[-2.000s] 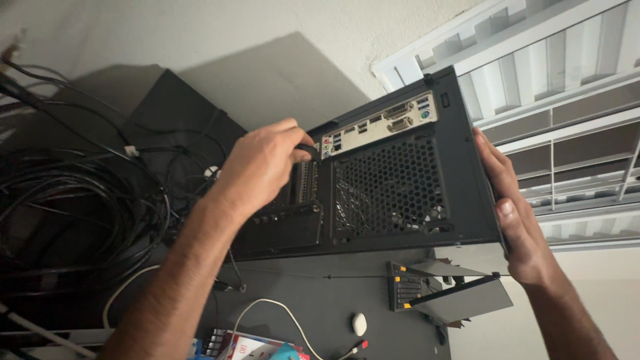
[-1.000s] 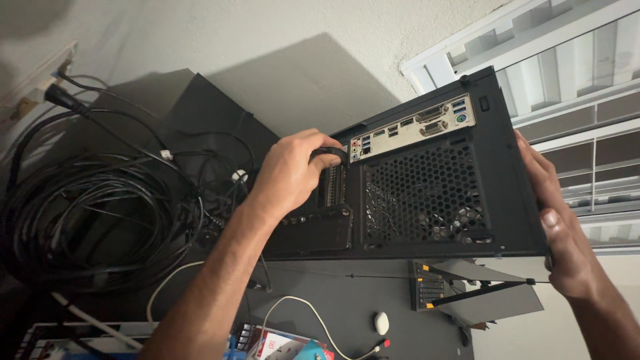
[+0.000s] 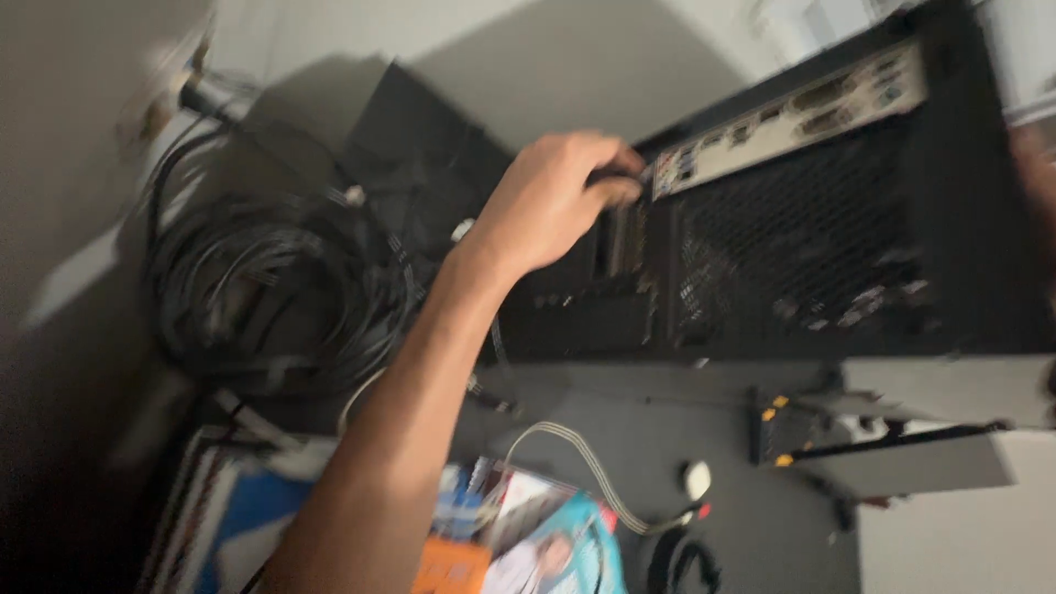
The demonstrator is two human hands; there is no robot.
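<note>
A black desktop computer case shows its back panel, with a pale port plate along the upper edge and a honeycomb vent below it. My left hand is at the near left end of the port plate, fingers curled around a small dark thing, perhaps a connector or cable end; blur hides what it is. At the right edge, only a blurred part of my right hand shows, beside the far side of the case. Whether it touches the case cannot be told.
Coiled black cables lie at the left. Below are colourful printed papers, a pale cable and a white mouse-like object on the dark desk. A grey panel-like object stands at the lower right, by the wall.
The view has swung left, so the case sits further right and my right hand is mostly out of frame. My left hand stays by the end of the port plate.
</note>
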